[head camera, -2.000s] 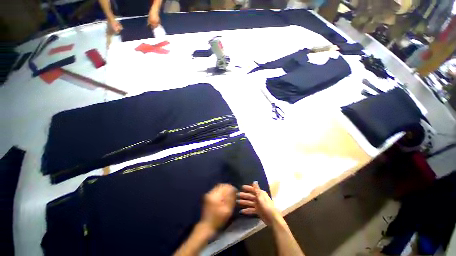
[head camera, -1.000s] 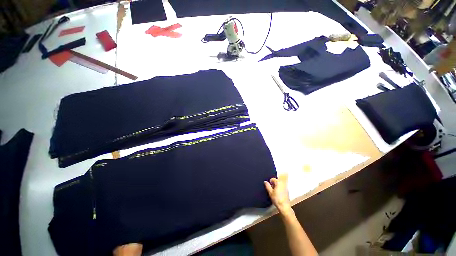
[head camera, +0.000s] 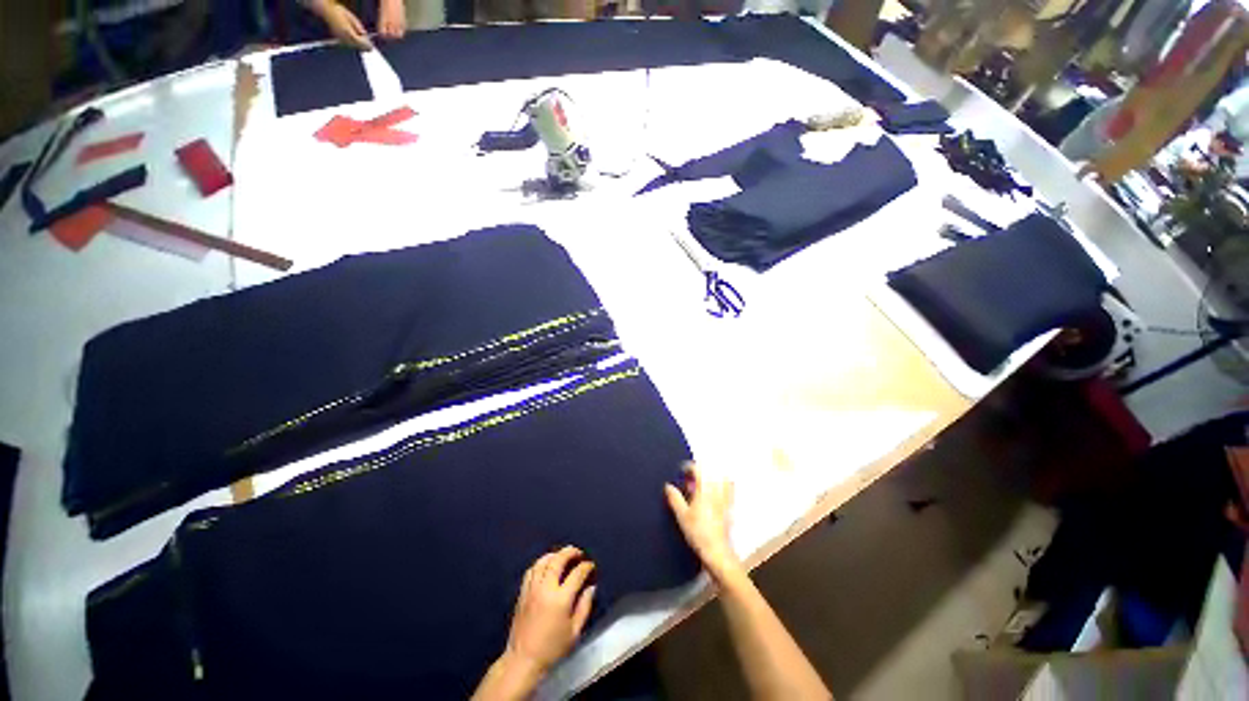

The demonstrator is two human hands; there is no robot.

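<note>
Two thick stacks of dark cut panels lie side by side in front of me. The near stack (head camera: 411,548) has a yellow broken line along its far edge. The far stack (head camera: 329,336) has layered edges and a similar yellow line. My left hand (head camera: 552,603) rests on the near stack's top, close to its front edge, fingers slightly curled. My right hand (head camera: 704,514) is at the near stack's right end, fingers touching its edge. I cannot tell whether either hand pinches the cloth.
Shears (head camera: 718,290) lie right of the stacks. A cutting machine (head camera: 560,141) stands mid-table, with folded dark cloth (head camera: 808,199) beyond the shears. A dark bundle (head camera: 1003,290) is at the right edge. A ruler (head camera: 206,236) lies far left. Another person's hands (head camera: 363,19) are across the table.
My left hand has moved from the near stack's lower left, at the picture's bottom edge, rightward onto its top. My right hand stays at the right end. The other person's hands show again.
</note>
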